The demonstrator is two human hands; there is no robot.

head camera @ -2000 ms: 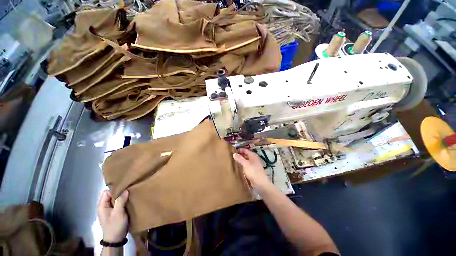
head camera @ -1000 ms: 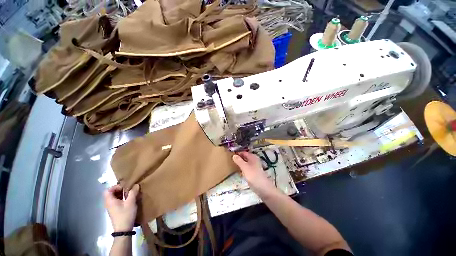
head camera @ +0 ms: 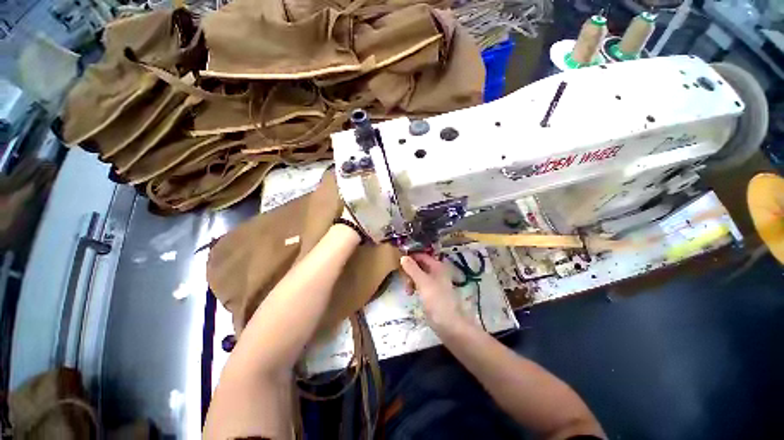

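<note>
The brown bag body [head camera: 258,262] lies on the white machine bed, its right edge at the needle area [head camera: 408,236] of the white sewing machine [head camera: 533,146]. Its straps [head camera: 365,361] hang below the front edge. My right hand [head camera: 432,284] pinches the bag's edge just in front of the presser foot. My left forearm crosses over the bag; the left hand is hidden behind the machine head, with only the wrist and dark bracelet showing. Dark green looped snips [head camera: 468,268] lie right of my right hand. A tan binding tape [head camera: 524,241] runs toward the needle.
A large bag stack [head camera: 284,51] is heaped behind the machine. Thread cones [head camera: 589,41] stand behind the machine head. A yellow-orange tape reel [head camera: 767,210] is at the right edge. A second brown pile [head camera: 52,404] is at the lower left. A shiny metal surface [head camera: 155,301] is at left.
My left hand has left the bag's lower left corner and reached forward across the bag, behind the machine head. The bag has moved farther in past the needle; my right hand stays by the needle.
</note>
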